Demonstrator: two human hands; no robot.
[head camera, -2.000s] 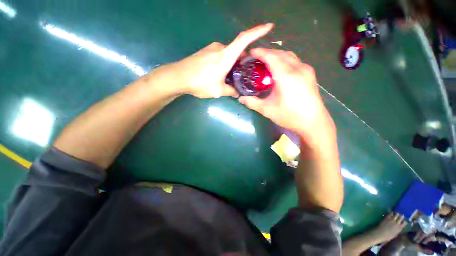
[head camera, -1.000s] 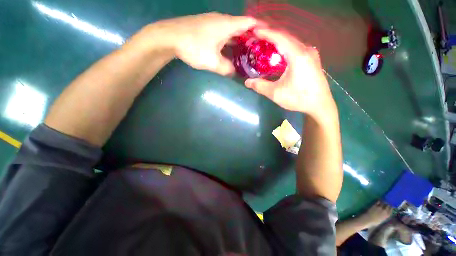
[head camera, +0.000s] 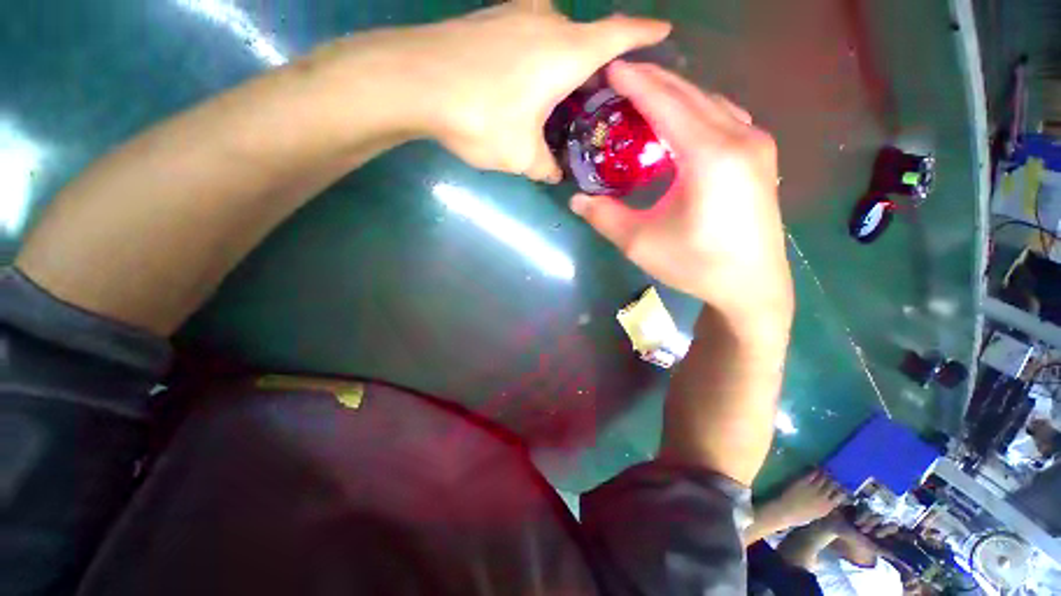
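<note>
A round black light unit (head camera: 607, 142) glows red, with a bright spot on its right side. My left hand (head camera: 512, 93) holds its left side, thumb and fingers around the rim. My right hand (head camera: 692, 175) grips its right side, thumb below and fingers above. The unit is held above the green bench (head camera: 384, 279). My fingers hide parts of its edge.
A cream paper piece (head camera: 647, 323) lies left of my right forearm. An open unit with a pale disc (head camera: 870, 219) lies on the darker strip at the right. Black parts (head camera: 934, 369) lie below it. A blue bin (head camera: 881, 454) and another person's hand (head camera: 811, 498) are at lower right.
The view has shifted and turned. Both hands still hold the unit. The red rings cast beyond it a second ago are gone, and a faint red glow now shows on my clothing.
</note>
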